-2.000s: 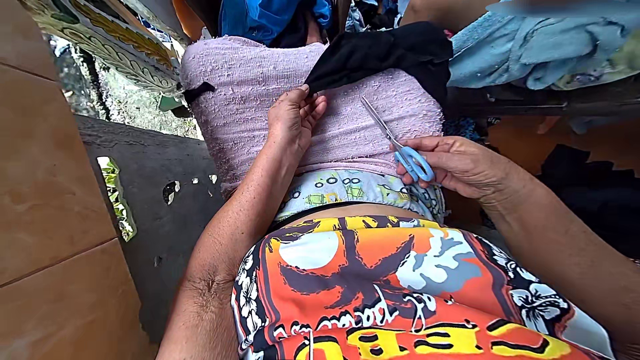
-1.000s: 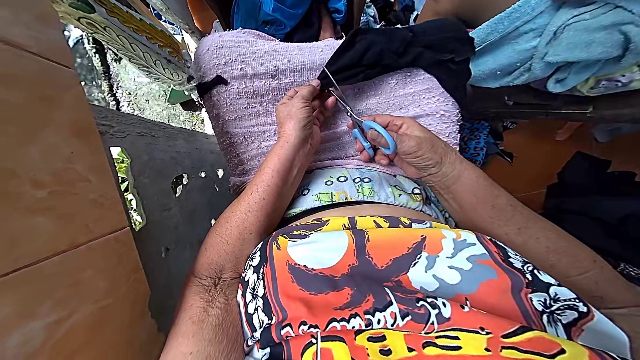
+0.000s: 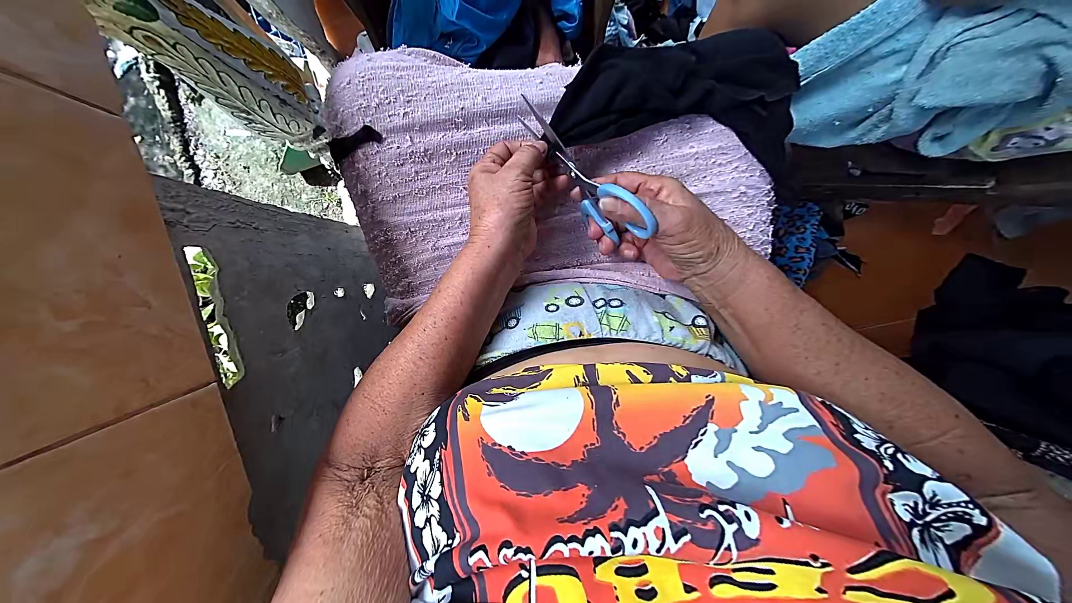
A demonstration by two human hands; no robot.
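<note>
My right hand (image 3: 670,222) holds scissors with light blue handles (image 3: 626,211), fingers in the loops. The blades are slightly apart and point up and left, past the fingertips of my left hand (image 3: 511,188). My left thumb and fingers pinch the lower left end of a black cloth (image 3: 670,88) beside the blades. That cloth lies across the upper right of a nubby pink towel (image 3: 419,167) spread over my lap. A small black scrap of fabric (image 3: 356,142) lies at the towel's left edge. Whether the blades touch the cloth cannot be told.
A light blue towel (image 3: 930,75) lies on a dark wooden ledge (image 3: 896,176) at upper right. Dark cloth (image 3: 992,335) is heaped on the tiled floor at right. A grey concrete edge (image 3: 293,402) and a carved painted panel (image 3: 243,75) stand at left.
The scissors in my right hand have moved left and up, from apart to beside my left fingertips. My left hand still pinches the black cloth.
</note>
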